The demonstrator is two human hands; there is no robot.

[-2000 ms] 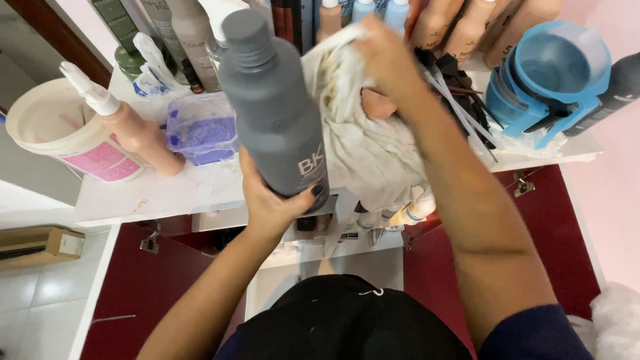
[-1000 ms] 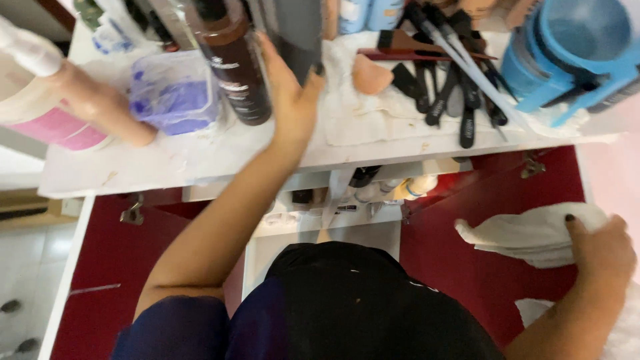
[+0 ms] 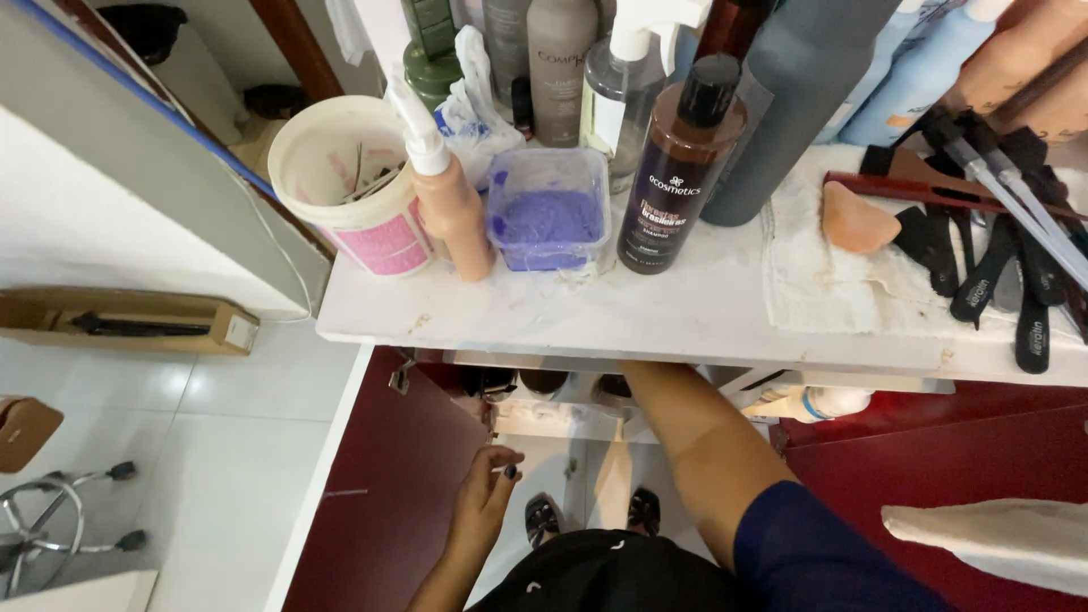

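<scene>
My left hand (image 3: 489,493) hangs with fingers loosely curled and apart beside the inner face of the left red cabinet door (image 3: 387,484), holding nothing. My right forearm reaches under the white countertop (image 3: 527,310) into the cabinet; the right hand itself is hidden there. Dark-lidded containers (image 3: 544,381) stand on the shelf near that arm. Above, on the counter, stand a brown shampoo bottle (image 3: 680,170), a large dark grey bottle (image 3: 790,102) and a plastic tub of purple powder (image 3: 548,217). A white cloth (image 3: 994,535) lies over the right door.
A white bucket (image 3: 348,195) and a peach spray bottle (image 3: 450,204) stand at the counter's left. Tint brushes (image 3: 982,280) and an orange piece (image 3: 857,219) lie on a white towel (image 3: 816,289) at the right. A cardboard box (image 3: 127,319) and a wheeled chair base (image 3: 51,527) are on the floor.
My left hand has let go of the dark grey bottle and come down below the counter. My right hand has left the white cloth and gone into the cabinet. The view has shifted left.
</scene>
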